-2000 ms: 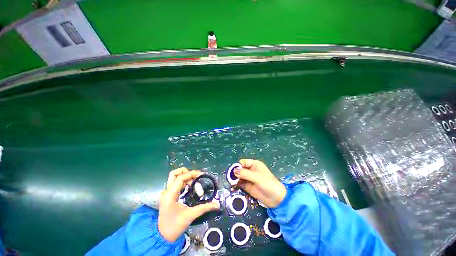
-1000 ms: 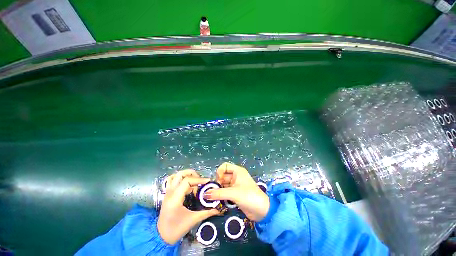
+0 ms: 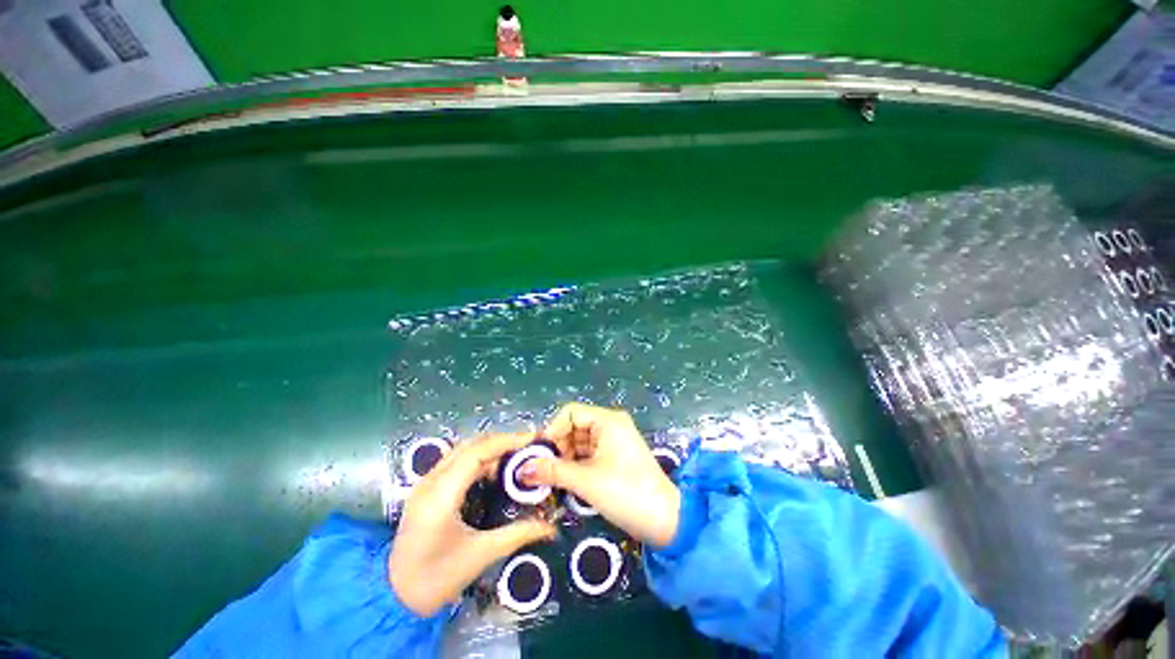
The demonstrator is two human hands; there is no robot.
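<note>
A round module [image 3: 528, 475] with a white ring and a dark rim is held up between both hands above a clear blister tray [image 3: 593, 341]. My left hand [image 3: 451, 528] curves around its left side, the fingers behind its upper edge. My right hand [image 3: 611, 474] presses a fingertip on the module's middle from the right. The black ring cannot be told apart from the module's dark rim. Other white-ringed modules [image 3: 525, 583] lie in the tray's near part, and one [image 3: 428, 458] lies at its left edge. Some are partly hidden by my hands.
A thick stack of clear trays [image 3: 992, 348] stands to the right. Filled trays with white rings [image 3: 1139, 281] are at the far right. A rail [image 3: 670, 90] runs along the belt's far edge, with a small red and white object [image 3: 510, 36] beyond it.
The white-ringed module in my right hand has moved left to the black ring in my left hand, and the hands have come together. The whole view has shifted slightly.
</note>
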